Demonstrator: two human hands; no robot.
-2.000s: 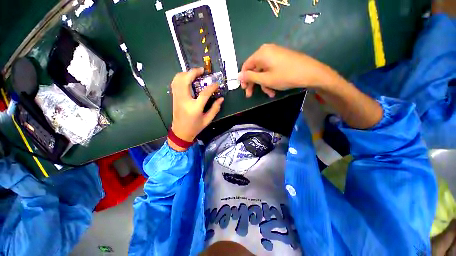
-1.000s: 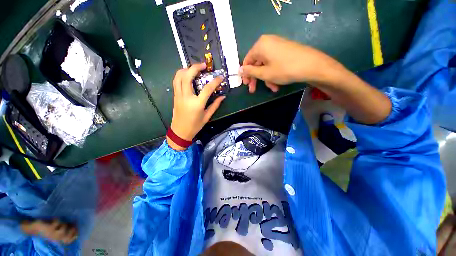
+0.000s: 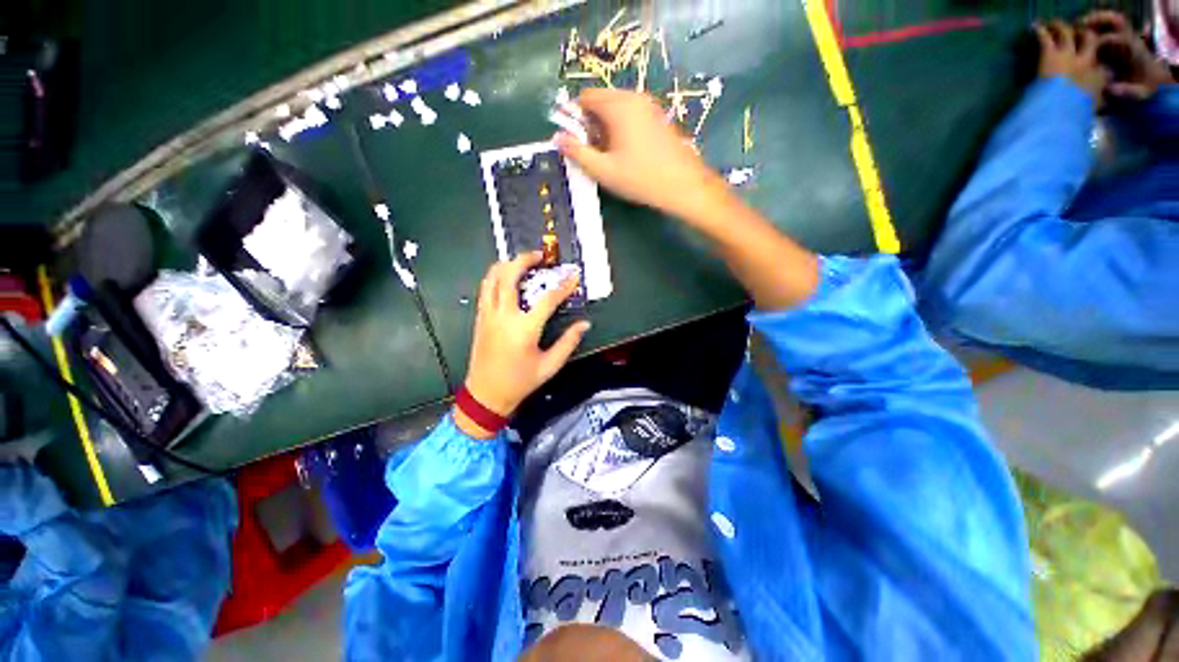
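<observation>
The black phone housing with orange-gold marks lies on a white flat tray on the green bench. The circuit board is at its near end. My left hand holds that near end, fingers at the board's edges. My right hand is over the tray's far right corner, fingertips pinched together beside small white pieces; whether it holds one cannot be made out.
Tan-gold sticks lie scattered beyond my right hand. White scraps dot the far bench. At left are a black bin, a clear parts bag, a dark disc and a thin cable. Another person's sleeves are at right.
My right hand has moved from beside the circuit board away to the far end of the tray. My left hand stays on the housing. The view has shifted, showing more of the far bench.
</observation>
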